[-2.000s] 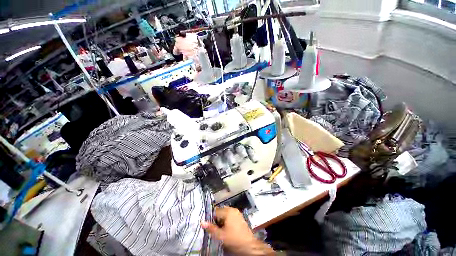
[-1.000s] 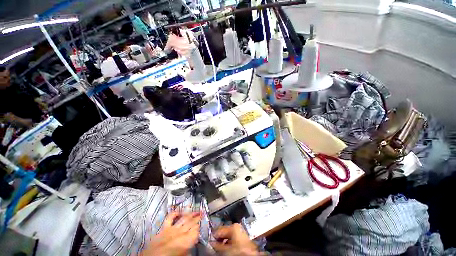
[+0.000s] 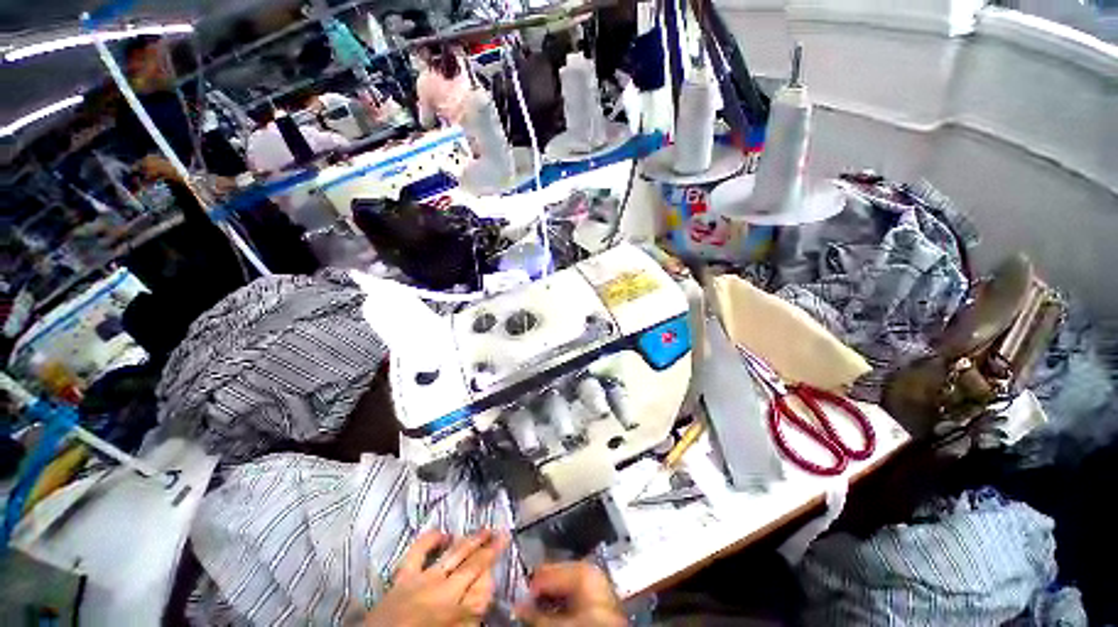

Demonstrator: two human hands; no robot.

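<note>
A striped garment piece lies at the front left of the white overlock machine, its edge running up to the presser foot area. My left hand lies on the striped cloth with its fingers stretched toward the needle area. My right hand is at the cloth's right edge, fingers curled and pinching it, just below the machine front. The bottom of the frame cuts off both hands. The cloth under the fingers is partly hidden.
Red-handled scissors, a grey flat piece and a small yellow-handled tool lie right of the machine. Striped heaps stand left and right. Thread cones rise behind. A brown bag is far right. A person stands back left.
My left hand has come into view and onto the cloth. My right hand has moved slightly down and is now curled at its edge. A person in the background has shifted right.
</note>
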